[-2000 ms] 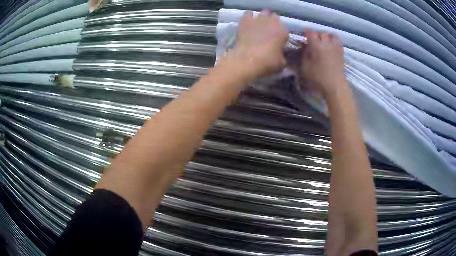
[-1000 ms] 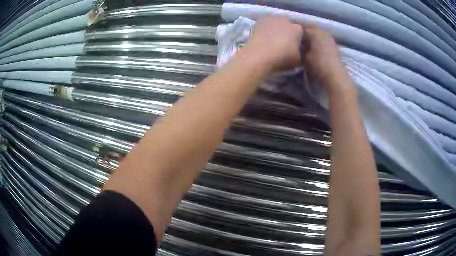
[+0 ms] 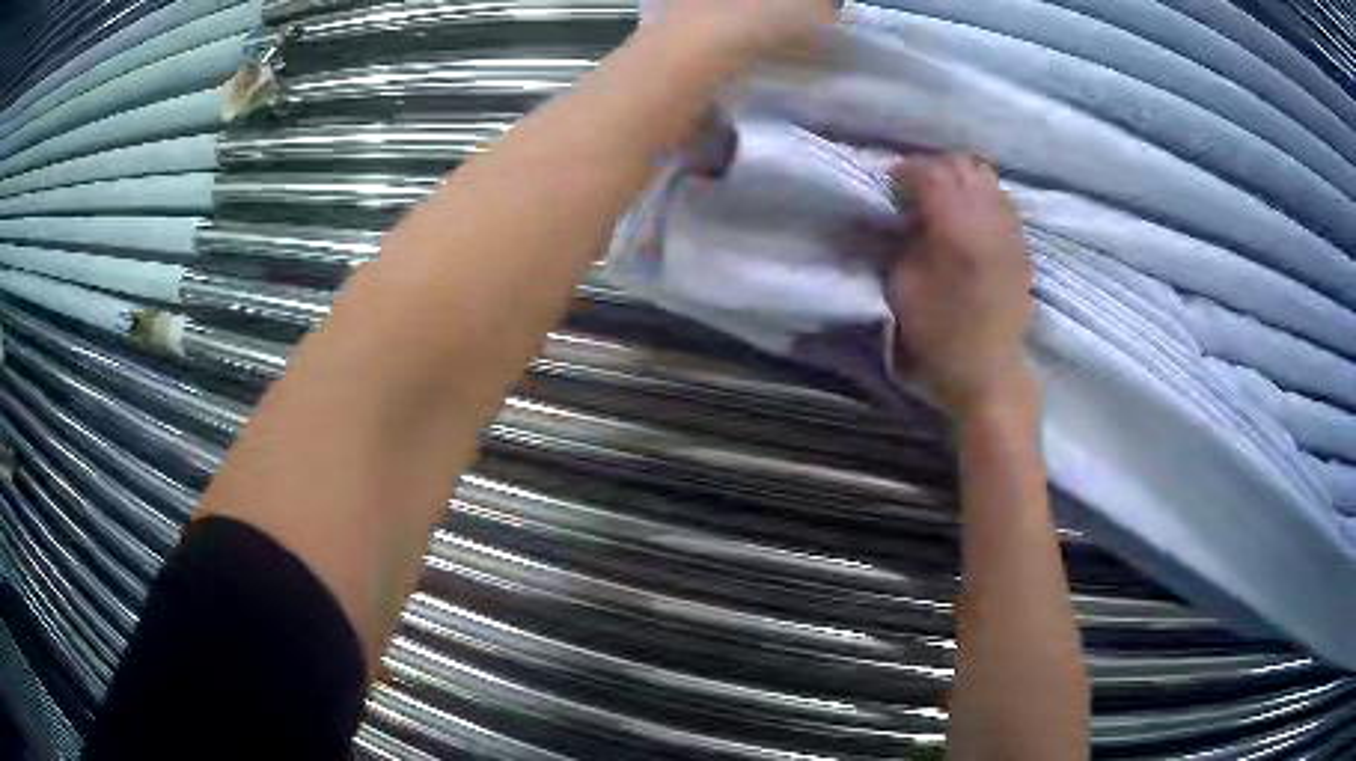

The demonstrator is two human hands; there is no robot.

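Note:
A long bundle of white fabric panels (image 3: 788, 231) lies over the tube rack (image 3: 714, 520), its layers running down to the lower right. My right hand (image 3: 967, 275) grips the bundle near its end, fingers curled into the cloth. My left hand (image 3: 766, 30) is blurred and partly cut off by the top edge; it is over the upper white layers, and I cannot tell whether it holds cloth. The near end of the bundle hangs loose and creased below my left hand.
More white fabric layers (image 3: 1190, 89) cover the tubes at the upper right. Pale fabric-covered tubes (image 3: 104, 231) stand at the left, with small brownish pieces at their ends (image 3: 156, 329). Bare shiny tubes run across the middle and bottom.
My left hand has moved up and left, away from my right hand, which is slightly lower. The bundle's end between them has spread out and dropped a little.

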